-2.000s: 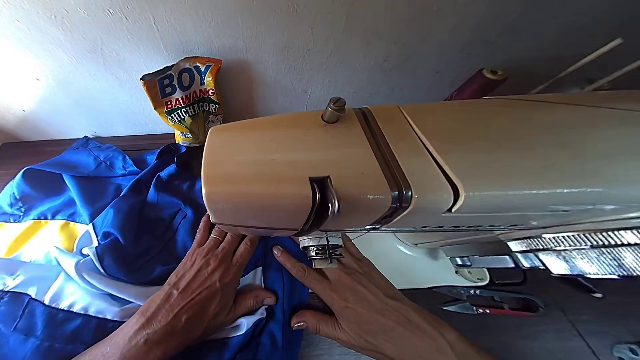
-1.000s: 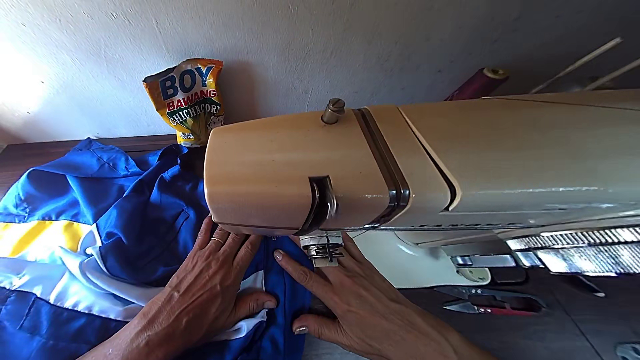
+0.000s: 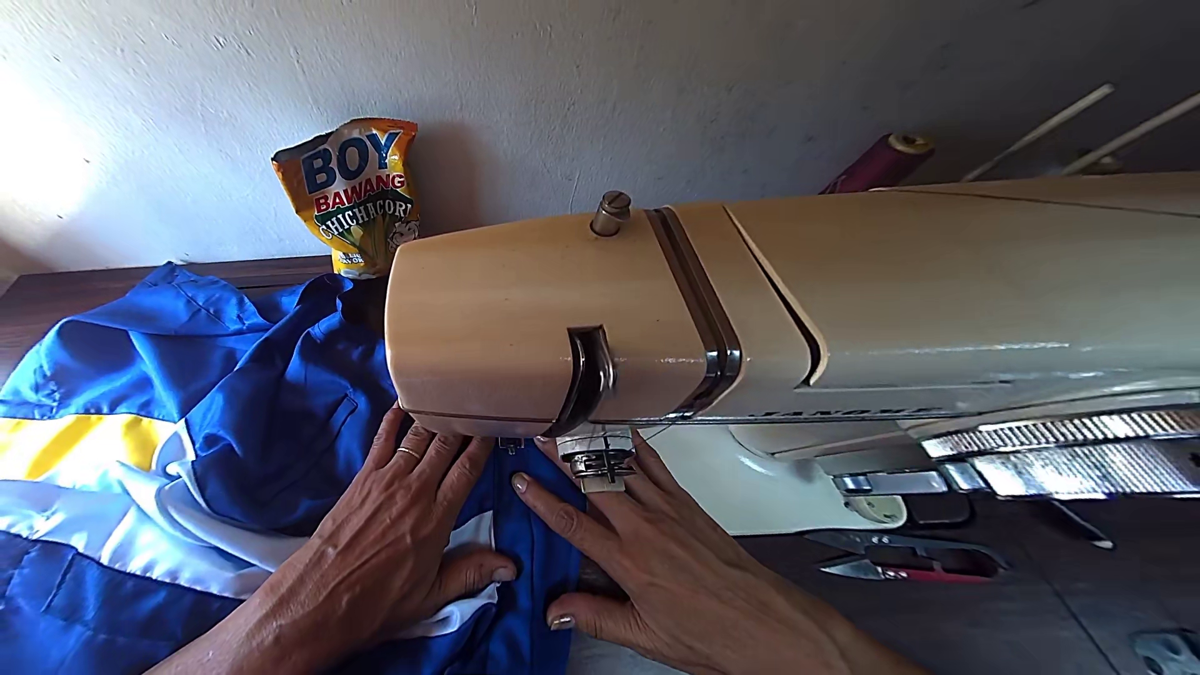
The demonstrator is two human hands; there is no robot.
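A cream Janome sewing machine reaches across the view from the right. Blue satin fabric with white and yellow panels lies to its left and runs under the needle area. My left hand rests flat on the fabric, fingertips partly hidden by the machine head, a ring on one finger. Beside the seam strip, my right hand lies spread, its index finger on the blue cloth and its other fingertips behind the thread tension dial. Neither hand grips anything.
A snack packet stands against the wall behind the machine head. Thread snips with a red part lie on the dark table at right, near a thin dark tool. A maroon thread spool is behind the machine arm.
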